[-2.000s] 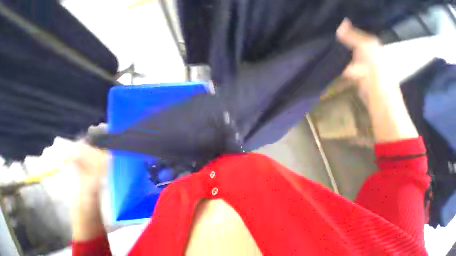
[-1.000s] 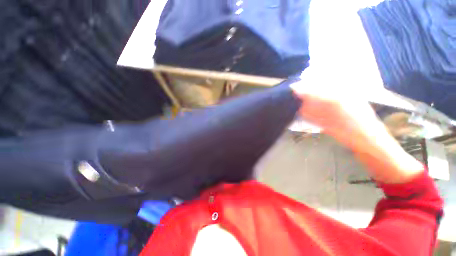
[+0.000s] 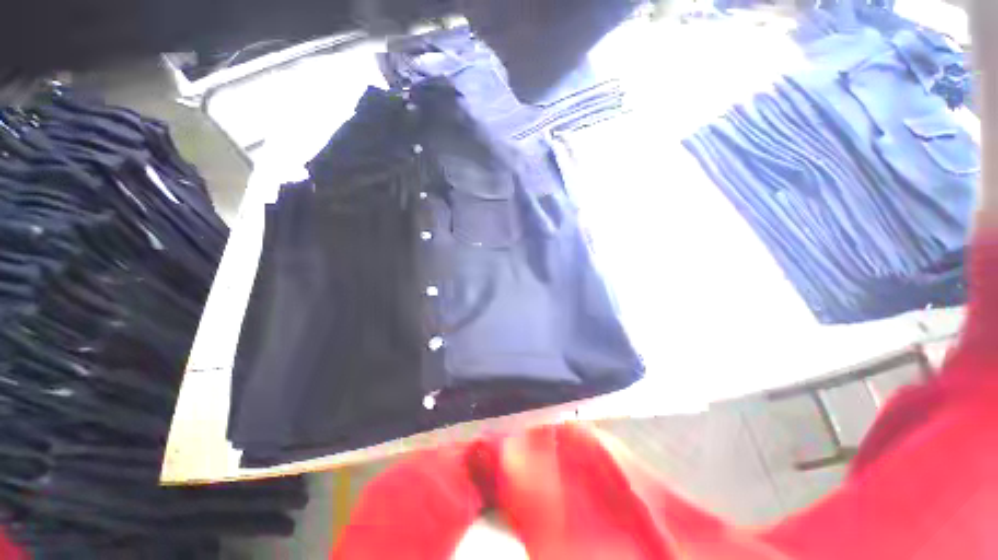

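Observation:
A dark navy shirt [image 3: 383,252] lies front up on other dark cloth at the near end of the white table. Its pale round buttons run down the front, and a flap pocket shows on its right half. A blurred dark cloth [image 3: 547,38] spans the top of the view; what holds it cannot be seen. Neither of my hands is in view. A red sleeve rises along the right edge, and its hand end is cut off.
Many dark shirts [image 3: 99,284] hang packed together at the left. A thick stack of blue-looking shirts [image 3: 810,197] lies on the right of the white table [image 3: 668,295]. The table's pale wooden edge [image 3: 202,427] runs close before my body. A metal frame stands below at right.
The view has turned from the blue bin to the table. The dark shirt seen in my hands earlier is no longer seen in them, and my hands have left the picture.

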